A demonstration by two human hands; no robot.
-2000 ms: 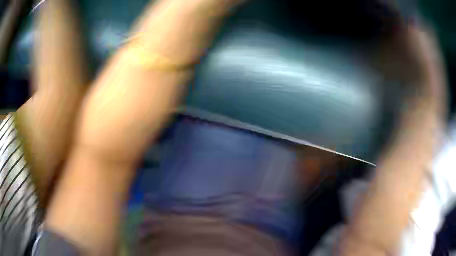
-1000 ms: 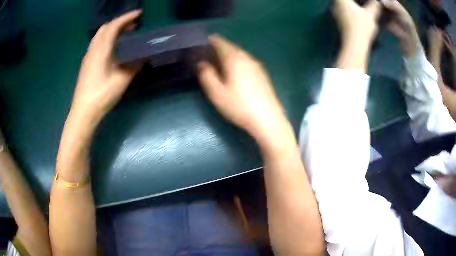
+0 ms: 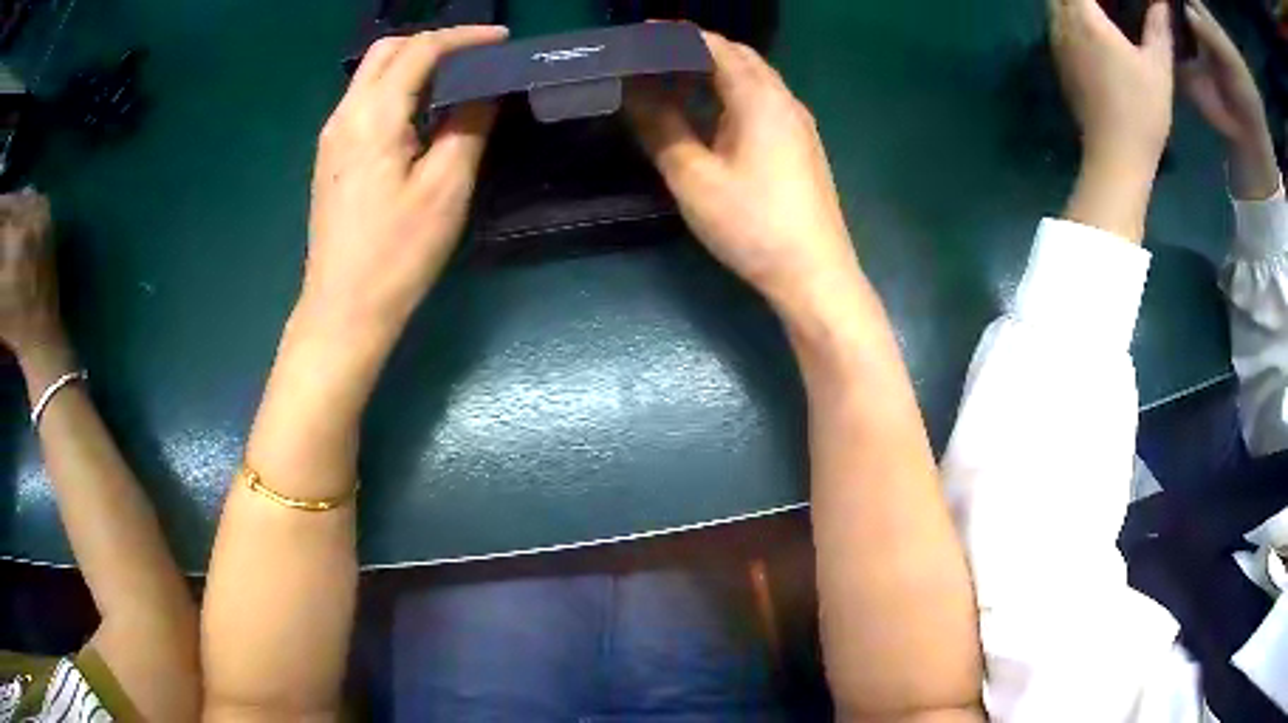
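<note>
A black retail box (image 3: 572, 191) sits in front of me near the top of the view. Its lid panel (image 3: 568, 61) stands up with small pale lettering and a grey tuck flap hanging at the middle of its lower edge. My left hand (image 3: 389, 177) holds the lid at its left end, thumb behind the flap side. My right hand (image 3: 749, 170) holds the right end, thumb on the inner side. The inside of the box is too dark to make out.
Dark items lie on the green tabletop (image 3: 622, 381) beyond my hands, partly cut off. A loose black heap (image 3: 102, 92) lies at left. At right a white-sleeved person's hands (image 3: 1123, 85) hold a small dark item. At left is another person's hand (image 3: 26, 269) with a bracelet.
The blur has cleared. Since one second ago, the box and both my hands appear further right and slightly higher, and the lid's grey flap now shows clearly.
</note>
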